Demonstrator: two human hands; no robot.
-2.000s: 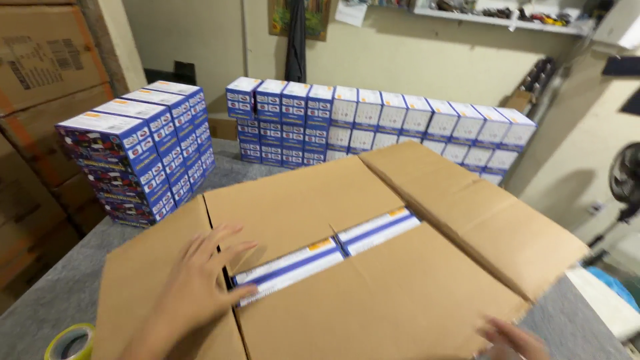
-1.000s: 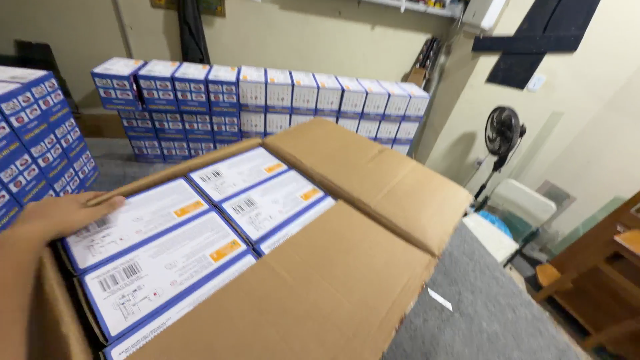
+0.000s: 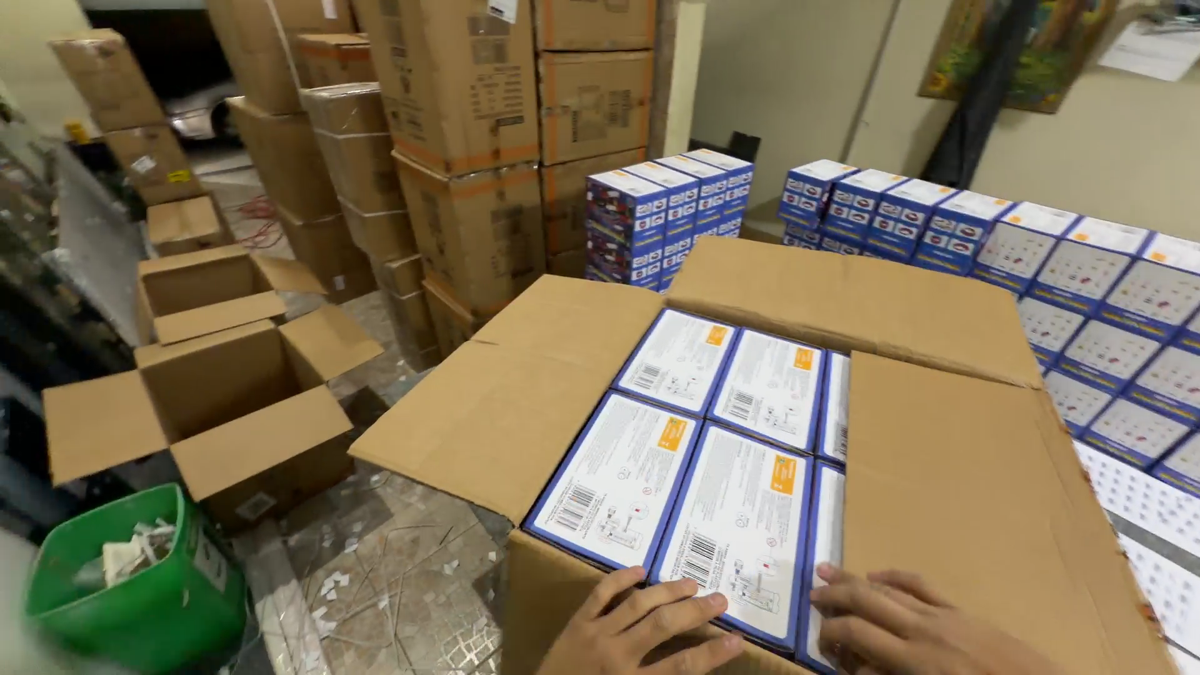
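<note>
An open cardboard carton [image 3: 487, 394] stands in front of me, packed with blue-and-white product boxes [image 3: 741, 525] that bear barcodes and small orange marks. Its right flap [image 3: 956, 506] lies over part of the boxes, while the left and far flaps are folded outward. My left hand [image 3: 647, 628] rests with spread fingers on the near edge of the boxes. My right hand [image 3: 900, 619] touches the boxes and the near part of the right flap, fingers bent; its underside is hidden. Neither hand grasps anything that I can see.
Stacks of blue boxes [image 3: 666, 220] stand behind the carton, with a long row [image 3: 1059, 272] at right. Empty open cartons [image 3: 225, 394] and a green bin [image 3: 141, 581] holding scraps are on the littered floor at left. Tall stacks of sealed cartons [image 3: 469, 234] rise behind them.
The carton's flaps, nearly closed over the boxes two seconds ago, are now mostly spread, exposing the boxes. My left hand has left the carton's far-left edge for the near boxes. The view has swung left.
</note>
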